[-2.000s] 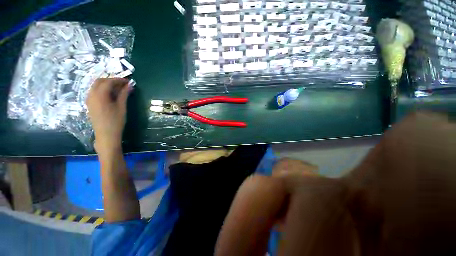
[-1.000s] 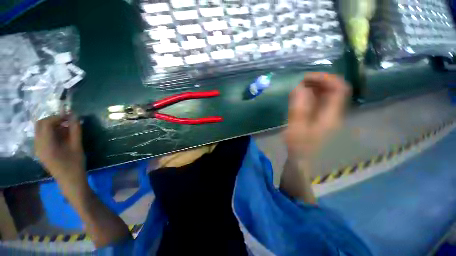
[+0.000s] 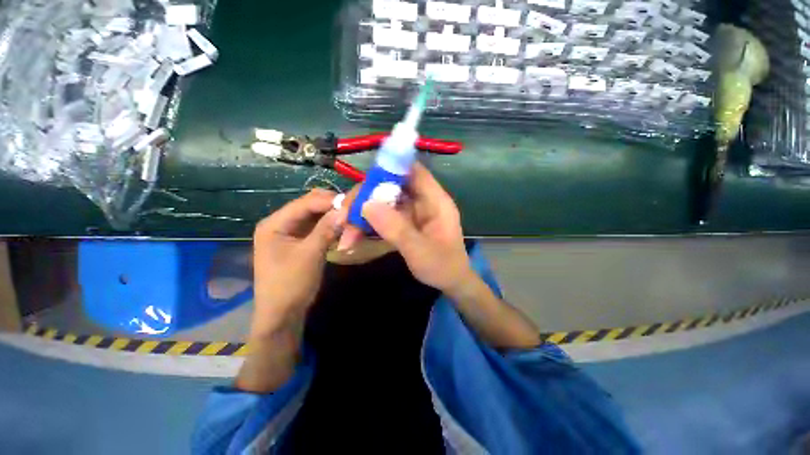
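Observation:
My right hand (image 3: 417,227) holds the blue glue bottle (image 3: 387,180), its thin green-white nozzle pointing up and away over the bench. My left hand (image 3: 291,258) is beside it, fingertips pinching a small white housing (image 3: 338,202), mostly hidden by the fingers. The pliers (image 3: 306,151) lie on the bench just beyond my hands, red handles apart and partly covered by the bottle and my right hand. The clear bag (image 3: 89,107) of loose white housings lies at the left.
The clear blister tray (image 3: 355,102) with rows of white parts is at the back. A yellowish bulbous tool (image 3: 732,102) lies right of it, before another tray at the far right. Pale threads lie near the bench edge. A blue stool (image 3: 133,284) stands below.
The glue bottle has been picked up from the bench by my right hand. My left hand has moved from the bag to the middle, bringing the hands together. The view has also shifted.

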